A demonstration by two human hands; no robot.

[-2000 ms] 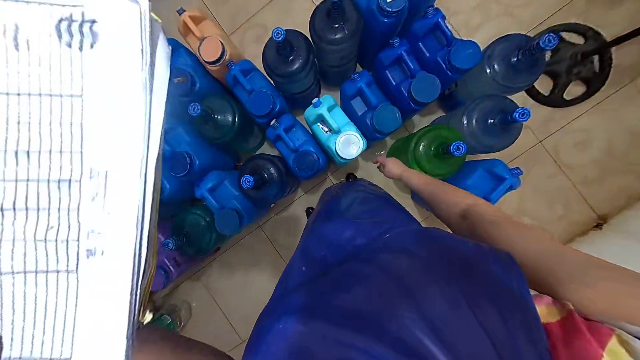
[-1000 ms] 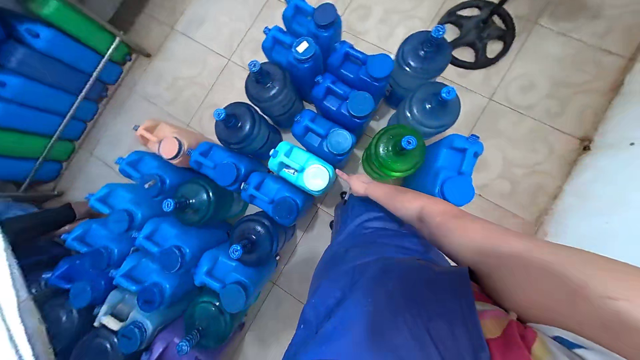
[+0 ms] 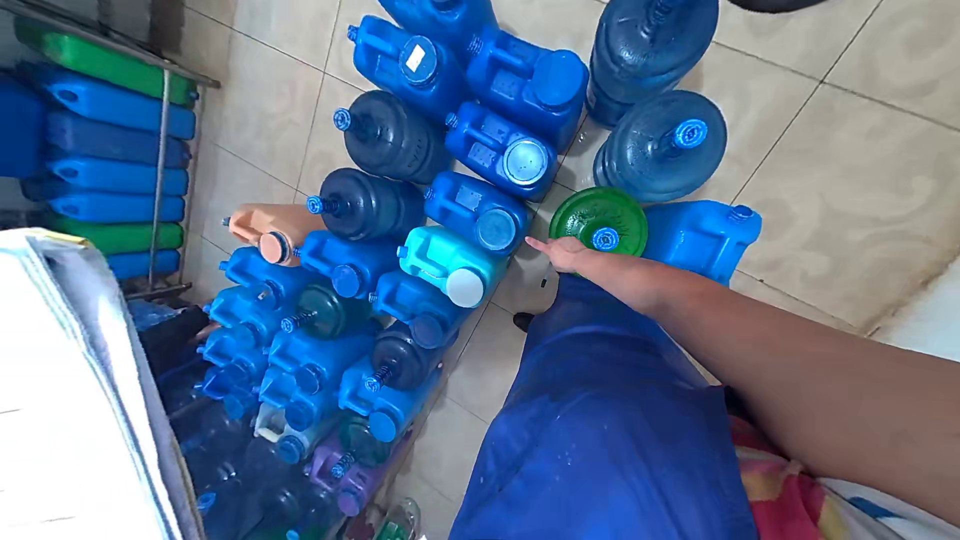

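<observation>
My right hand (image 3: 561,252) reaches in from the right, index finger extended toward the blue jugs, with nothing visible in it. Beside it stands a round green water bottle (image 3: 592,214) with a blue cap. Left of the fingertip are a blue plastic jug (image 3: 480,214) and a turquoise jug (image 3: 450,262) with a white lid. A stack of paper sheets (image 3: 71,390) fills the lower left, close to the camera. My left hand is out of view. Round dark-blue water bottles (image 3: 367,202) and an orange jug (image 3: 274,229) stand farther left.
Many more jugs stand on the tiled floor (image 3: 847,195), among them a purple jug (image 3: 360,480) at the bottom. A metal rack (image 3: 163,165) with blue and green jugs is at the upper left. A blue jug (image 3: 690,236) stands right of the green bottle; a white wall (image 3: 926,315) is beyond.
The paper sheets cover less of the view than two seconds ago. The view has shifted, showing the rack at the left. My right hand stays near the green bottle, its index finger now plainly extended.
</observation>
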